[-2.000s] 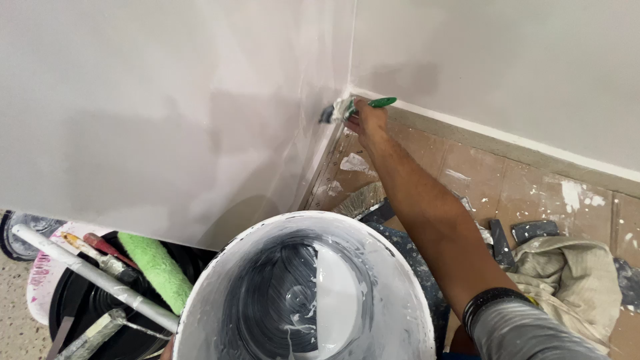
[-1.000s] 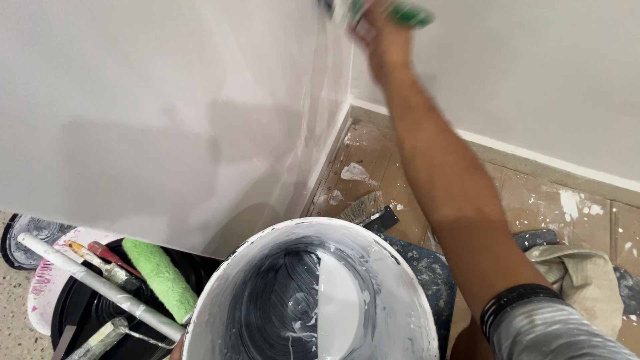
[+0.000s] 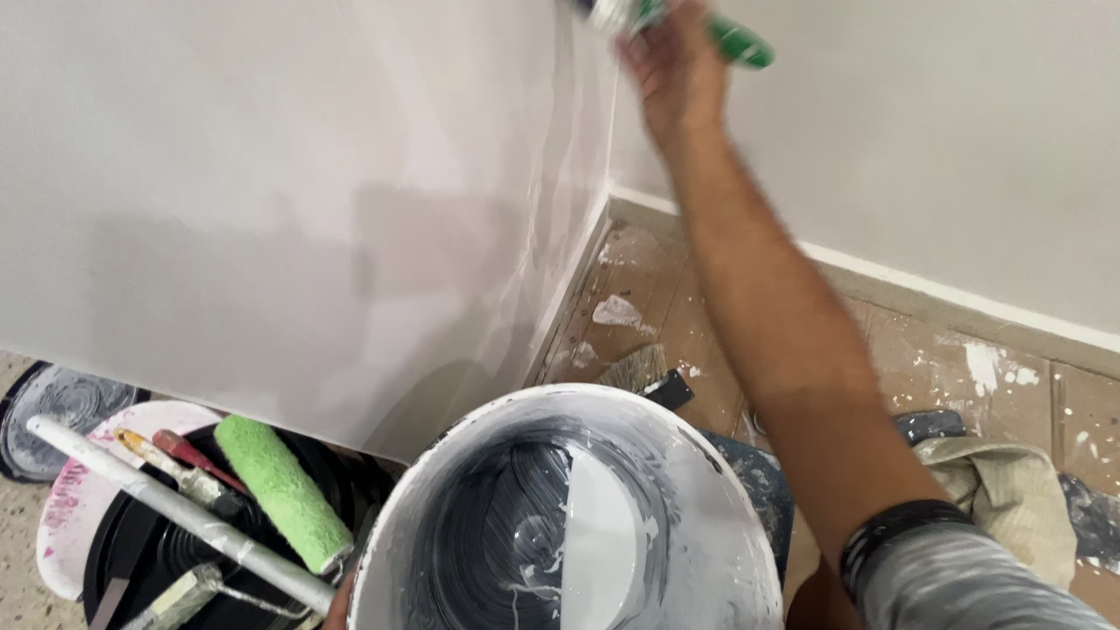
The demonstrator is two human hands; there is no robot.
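My right hand [image 3: 678,74] grips a green-handled paintbrush [image 3: 739,42] at the top of the view. Its bristle end points left, against or close to the left wall near the room corner; motion blur hides whether it touches. Below, a white paint bucket [image 3: 735,490] is tilted so that its inside shows dark streaks and a pool of white paint [image 3: 602,542]. Only some fingers of my left hand [image 3: 339,604] show, pressed to the bucket's lower left side.
At lower left lie a green roller sleeve [image 3: 282,490], a white pole [image 3: 179,516], small brushes [image 3: 179,468] and round lids [image 3: 66,420]. A wide brush [image 3: 639,367] and a beige cloth [image 3: 1006,490] rest on the paint-spotted floor beside the baseboard [image 3: 945,302].
My right hand has moved up from the foot of the corner with the green-handled brush, along the wall. The bucket stays at the bottom of the view.
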